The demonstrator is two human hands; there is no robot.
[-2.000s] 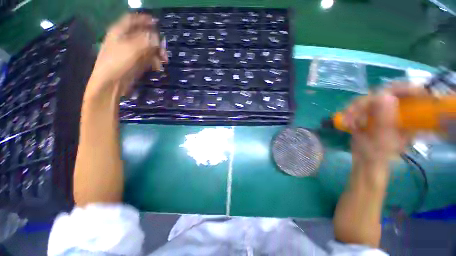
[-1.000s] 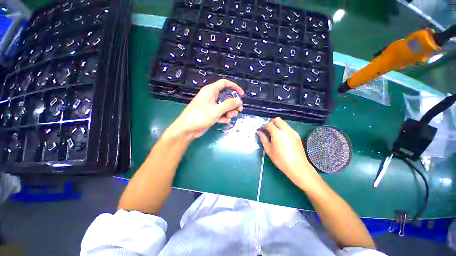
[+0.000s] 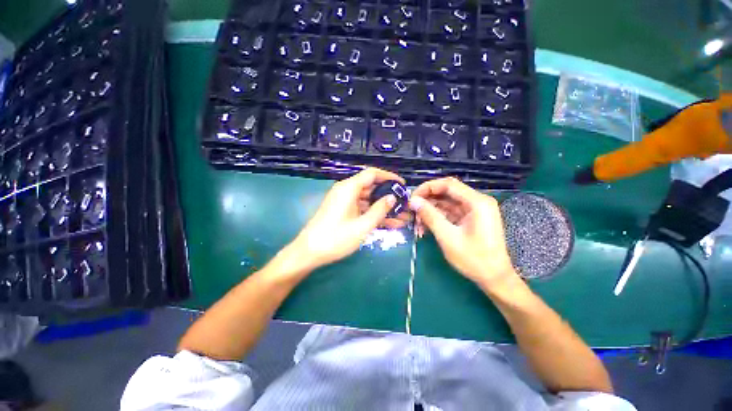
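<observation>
A round black unit (image 3: 388,195) with a pale rectangular outline on its face is held in my left hand (image 3: 347,215), between thumb and fingers. My right hand (image 3: 468,226) is at the unit's right side, fingertips pinched together close to its edge. Whether a small part is between those fingertips is too small to tell. A pile of small white parts (image 3: 385,238) lies on the green bench just below the unit, partly hidden by my hands.
A stacked black compartment tray (image 3: 365,112) is ahead, another tray stack (image 3: 60,177) at left. A round screw dish (image 3: 536,235) is right of my right hand. An orange electric screwdriver (image 3: 666,148), clear bag (image 3: 595,107), black box (image 3: 689,213), white stick (image 3: 630,266) and binder clip (image 3: 660,347) are further right.
The driver left my right hand and hangs at right. My left hand came from the tray with the unit. Since one second ago, my right hand has moved from the white pile up to the unit.
</observation>
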